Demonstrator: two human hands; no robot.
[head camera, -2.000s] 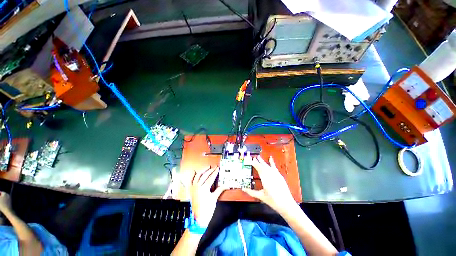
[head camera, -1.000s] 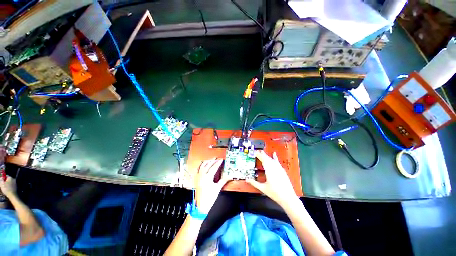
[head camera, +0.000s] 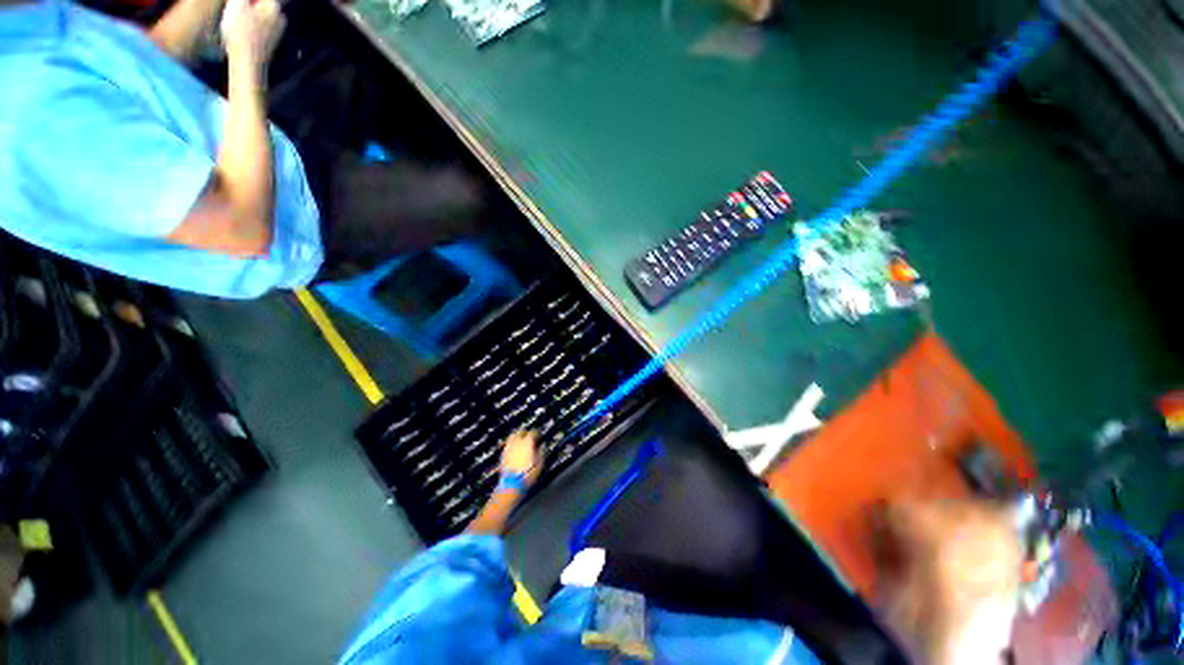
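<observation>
My left hand (head camera: 521, 455), with the blue strap (head camera: 512, 482) at its wrist, is over the black slotted rack (head camera: 435, 517) below the bench edge. Rows of pale board edges show in the rack's slots. The hand is small, and whether it grips a board cannot be told. My right hand (head camera: 961, 585) is strongly blurred over the orange-red fixture plate (head camera: 863, 455) at lower right. A blurred board or connector area (head camera: 1039, 520) lies beside it; the hand's grip on it cannot be made out.
A green-white board (head camera: 857, 266) and a black remote control (head camera: 708, 240) lie on the bench (head camera: 584, 117). A coiled blue cord (head camera: 740, 292) crosses above the bench edge. A seated person (head camera: 130, 156) is at upper left. More black racks (head camera: 169, 455) stand at left.
The view has swung down and left. My left hand has left the board on the fixture and is at the rack. My right hand remains over the fixture plate.
</observation>
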